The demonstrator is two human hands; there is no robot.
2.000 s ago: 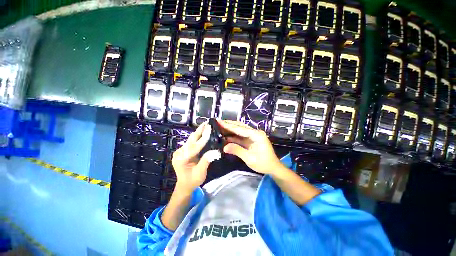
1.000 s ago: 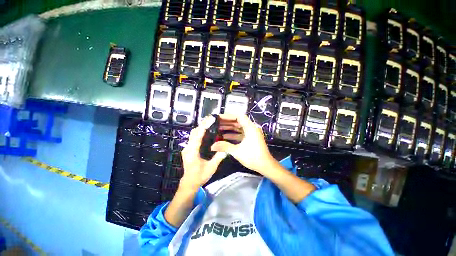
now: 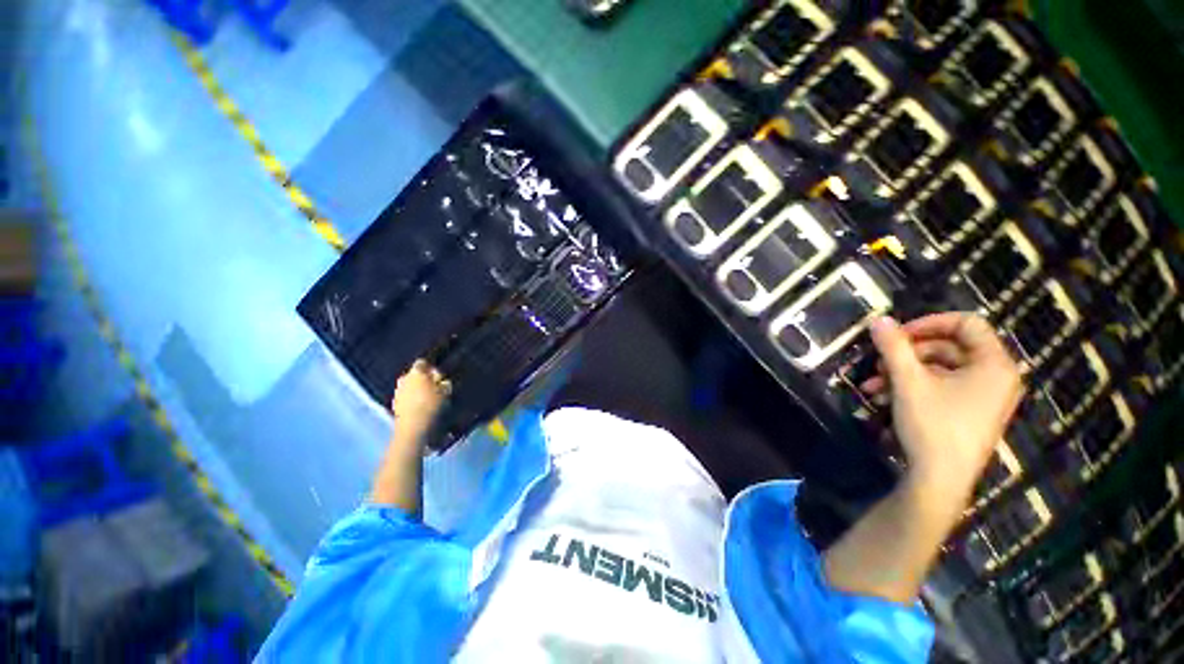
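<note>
Black handheld units with pale frames (image 3: pixel 774 258) lie in rows in a glossy black unit tray (image 3: pixel 727 311). My right hand (image 3: pixel 941 376) is over the front row of this tray, just beyond the fourth unit, fingers curled; whether a unit is under or in them is hidden. My left hand (image 3: pixel 422 393) is small in view at the near edge of a second glossy black parts tray (image 3: pixel 448 247) with shallow pockets. Its fingertips are bent, and anything between them is too small to tell.
The green bench (image 3: pixel 571 59) shows at the top, with part of a dark unit (image 3: pixel 597 8) cut off by the picture's edge. Blue floor with yellow-black tape (image 3: pixel 247 130) lies at left. Grey and blue objects (image 3: pixel 117 571) stand at lower left.
The view has turned and shifted left. My hands, earlier together around a dark unit, are apart: the left at the parts tray, the right over the unit tray. That unit no longer shows clearly.
</note>
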